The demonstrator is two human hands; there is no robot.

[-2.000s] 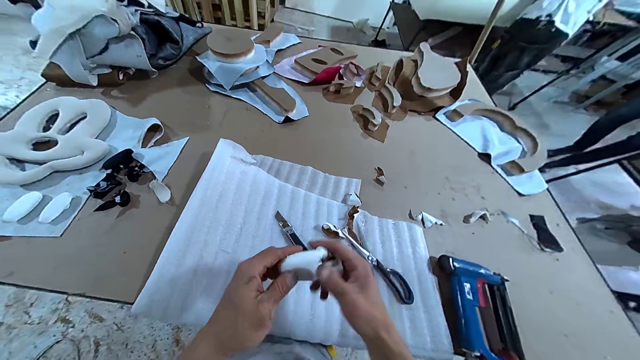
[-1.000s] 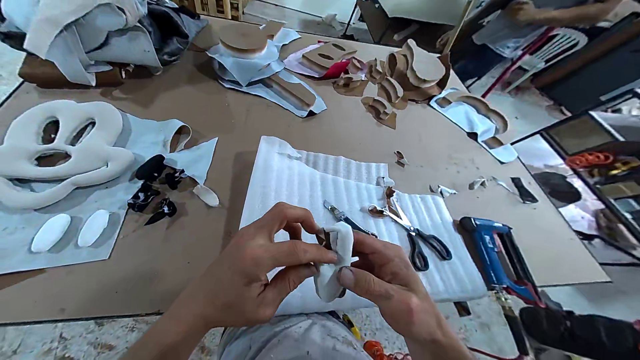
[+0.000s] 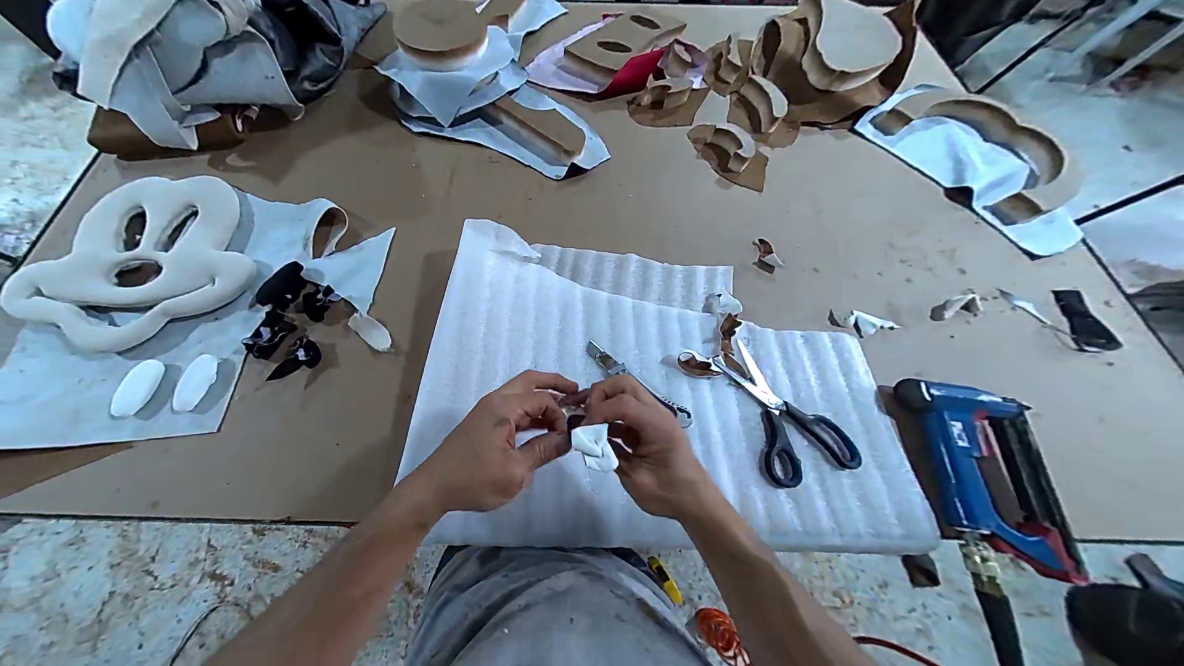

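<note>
Both hands meet over a ribbed white foam sheet (image 3: 518,305) near the table's front edge. Between their fingertips is a small white piece of material (image 3: 595,447) with a dark part beside it. My left hand (image 3: 499,439) pinches it from the left, my right hand (image 3: 647,444) from the right; the fingers partly hide it. Just behind the hands lies a utility knife (image 3: 638,379). Scissors with black handles (image 3: 782,412) rest on the foam to the right, their blades spread, next to a curled brown and white scrap (image 3: 728,338).
A blue pneumatic stapler (image 3: 971,462) with a hose lies at the right. Left are a padded white face shape (image 3: 153,250), white ovals (image 3: 138,388) and black scraps (image 3: 280,287). Cardboard and fabric pieces (image 3: 532,129) line the far side; small scraps (image 3: 865,322) lie right of centre.
The white piece was upright between the fingers a second ago; now it is lower, with less of it showing. My hands are closer together. The person seated in the background is out of view.
</note>
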